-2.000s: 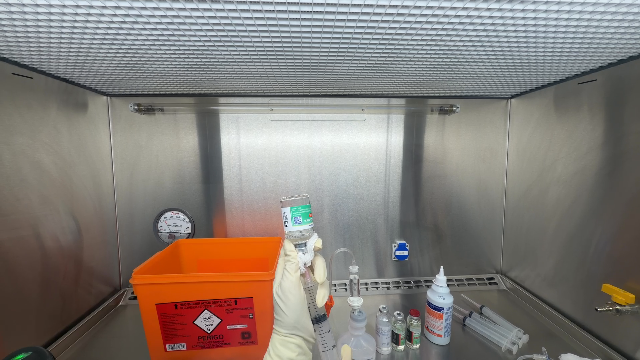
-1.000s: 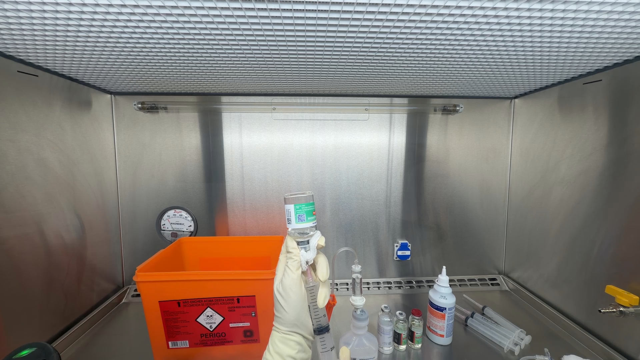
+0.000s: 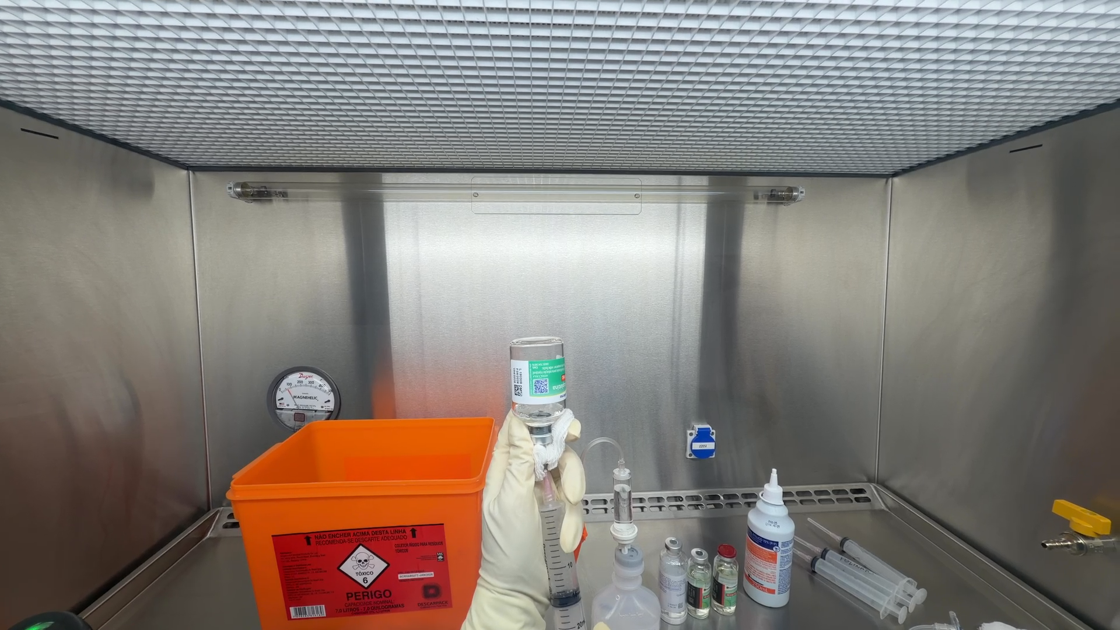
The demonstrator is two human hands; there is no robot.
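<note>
My left hand, in a pale glove, holds an upside-down clear glass vial by its neck, with white gauze around it. Below the vial, in the same grasp, is a graduated plastic syringe, tip up and slightly tilted, its dark plunger seal near the bottom edge. Liquid shows in the vial. Of my right hand, only a gloved fingertip shows beside the lower syringe barrel; the rest is out of view. Just right of the syringe stands a translucent plastic bottle with a drip chamber and tubing on top.
An orange disposal bin with a toxic warning label stands left of my left hand. Three small vials, a white dropper-tip bottle and several syringes lie or stand at right. Steel walls enclose the cabinet; a yellow-handled valve projects at far right.
</note>
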